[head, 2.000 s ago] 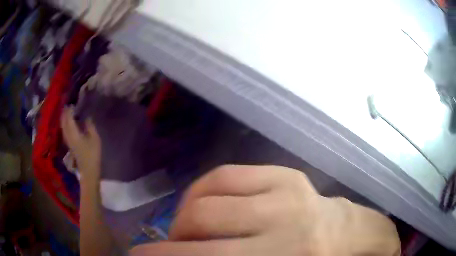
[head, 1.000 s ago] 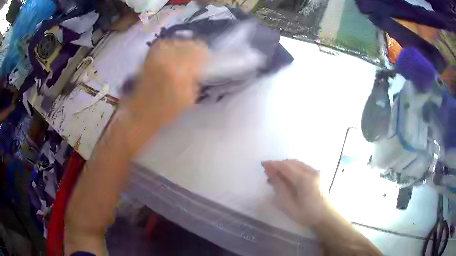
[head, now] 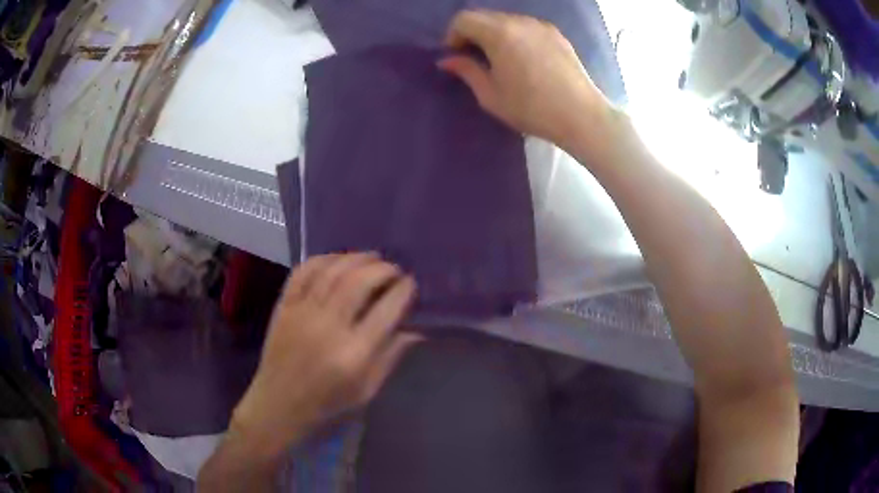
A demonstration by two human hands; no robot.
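Note:
A dark purple cloth panel (head: 419, 183) lies across the white table's front edge, on top of other purple and pale layers. A larger, paler purple panel (head: 381, 21) lies beyond it. My left hand (head: 332, 332) is on the panel's near left corner, thumb and fingers pinching its lower edge. My right hand (head: 516, 72) is at the panel's far edge, with thumb and forefinger holding the cloth where the two panels meet. The cloth layers under the panel are mostly hidden.
The white sewing machine head (head: 766, 58) stands at the upper right in glare. Dark-handled scissors (head: 840, 289) lie right of it. The grey ruled edge (head: 231, 197) runs along the table front. A red frame (head: 72, 318) with cloth pieces is at lower left.
My left hand has come back from the cloth at the upper left to the table's front edge. The purple panels now lie in front of me, and my right hand has moved up onto them.

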